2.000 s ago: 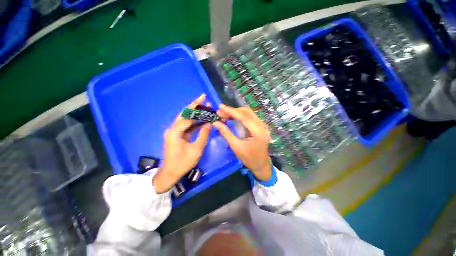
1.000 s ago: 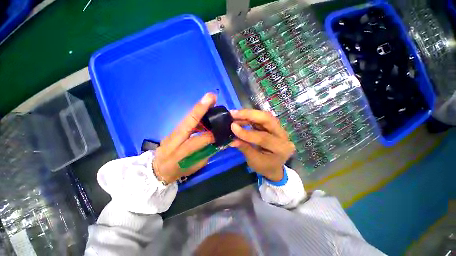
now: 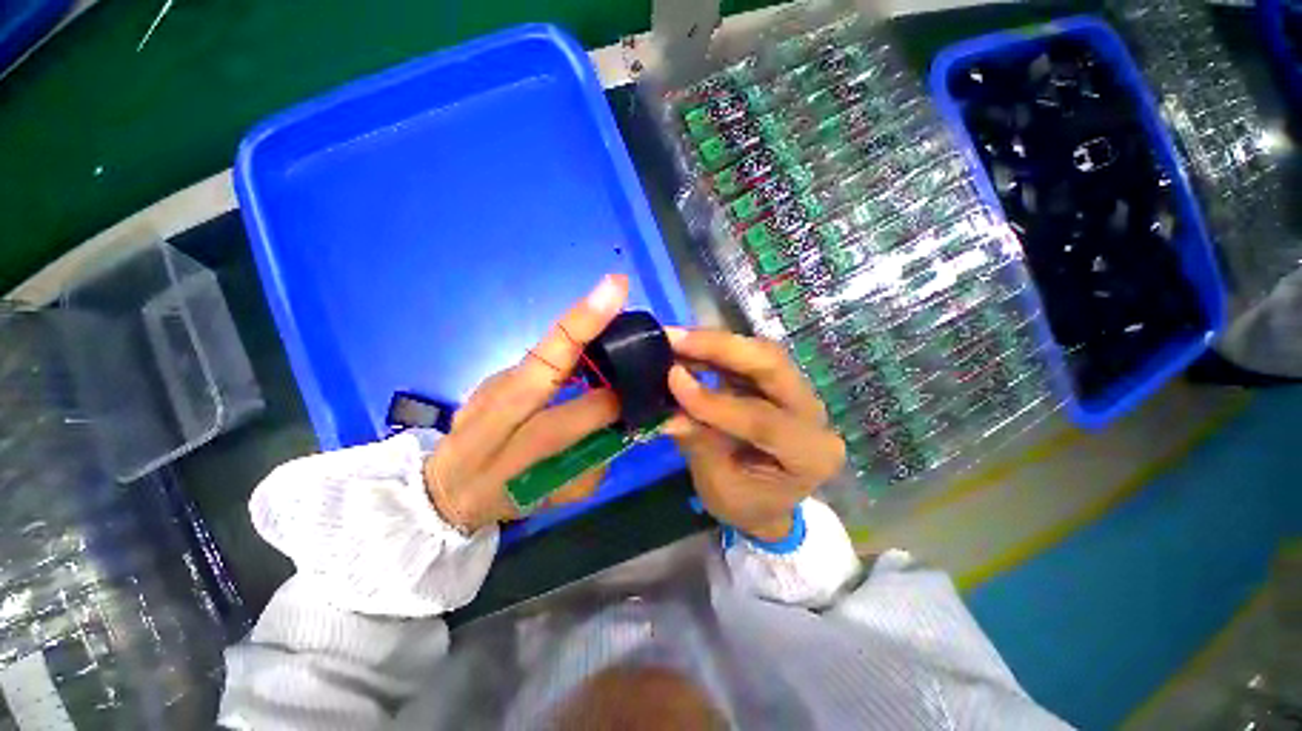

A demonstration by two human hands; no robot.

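Observation:
My right hand (image 3: 757,421) grips a glossy black plastic housing (image 3: 636,369) from its right side. My left hand (image 3: 536,429) holds a narrow green circuit board (image 3: 567,469) with its plain side showing, tilted below the housing. The board's right end is close to the housing's lower edge; whether they touch is hard to tell. Thin red wires (image 3: 568,357) loop beside my left index finger to the housing's left side. My left fingertips are at the housing's left side. Both hands are above the near part of a blue work tray (image 3: 293,307).
A black housing (image 3: 417,411) lies at the tray's near-left edge. A blister tray of boards (image 3: 871,243) is at right, beside a blue bin of black housings (image 3: 1092,214). A clear box (image 3: 200,364) and clear blister trays (image 3: 64,528) are at left. A grey post (image 3: 685,22) stands beyond.
The earliest frame shows the board's component side up between both hands, with no housing in the fingers. A black housing is now held, and the board's plain side shows. The last second brings only small shifts.

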